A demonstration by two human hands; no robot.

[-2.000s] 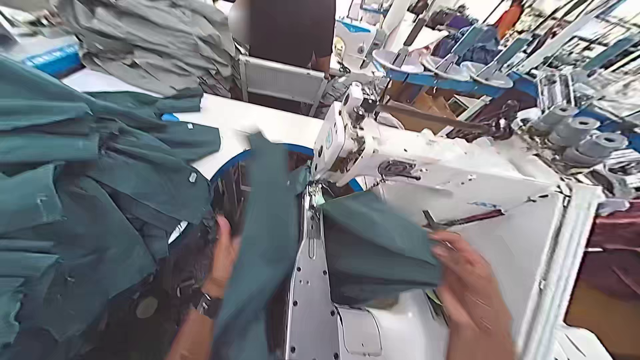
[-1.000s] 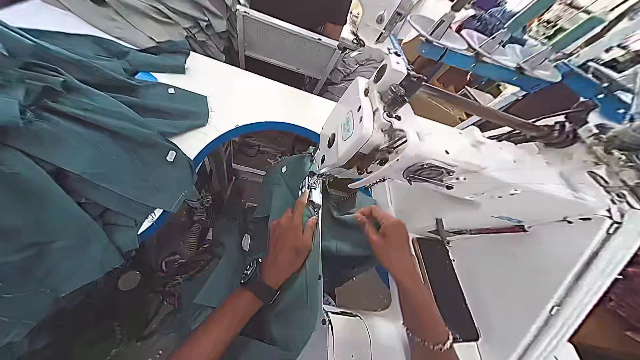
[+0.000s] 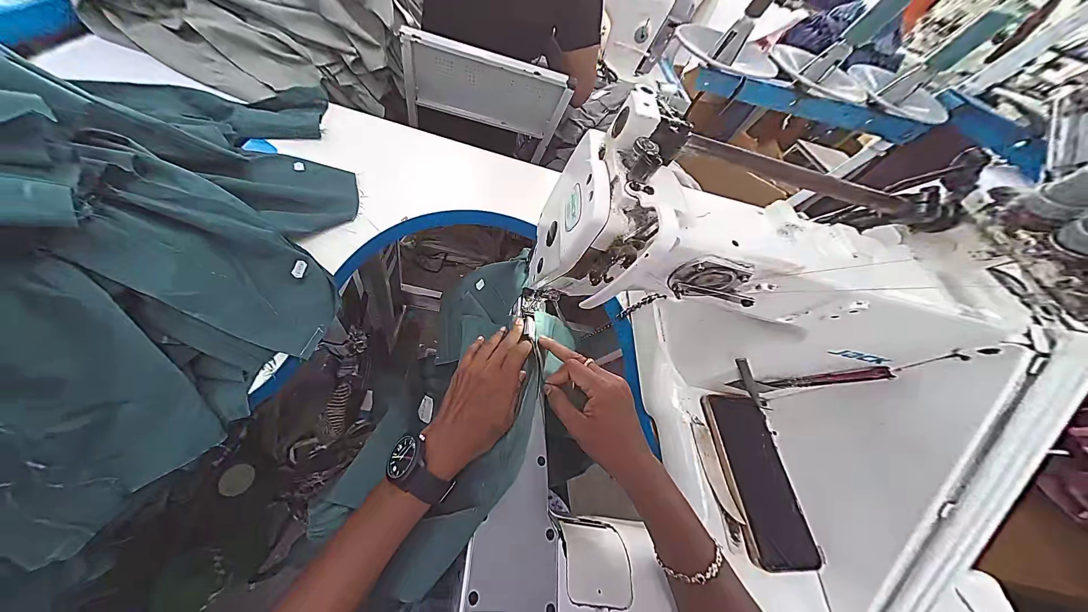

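A white Jack sewing machine (image 3: pixel 765 255) fills the centre and right. Green fabric (image 3: pixel 476 297) runs under its presser foot (image 3: pixel 528 319) and drapes over the narrow machine arm (image 3: pixel 518 510). My left hand (image 3: pixel 483 395), with a black watch at the wrist, lies on the fabric with its fingertips just before the foot. Close by on the right, my right hand (image 3: pixel 595 399) has the fabric edge at its bent fingers; whether the thumb pinches it is hard to tell. More green fabric pieces (image 3: pixel 170 255) with small white stickers are heaped at the left.
A white tabletop (image 3: pixel 408 166) with a blue curved edge surrounds the machine arm. A smartphone (image 3: pixel 761 480) and tweezers (image 3: pixel 748 382) lie on the machine bed at the right. Beyond the table are a metal chair back (image 3: pixel 484 81), grey fabric (image 3: pixel 255 42) and a seated person (image 3: pixel 510 25).
Two seconds ago my hands were farther apart, with the fabric raised beside the machine arm. Now both are close together at the presser foot, and the fabric lies under it.
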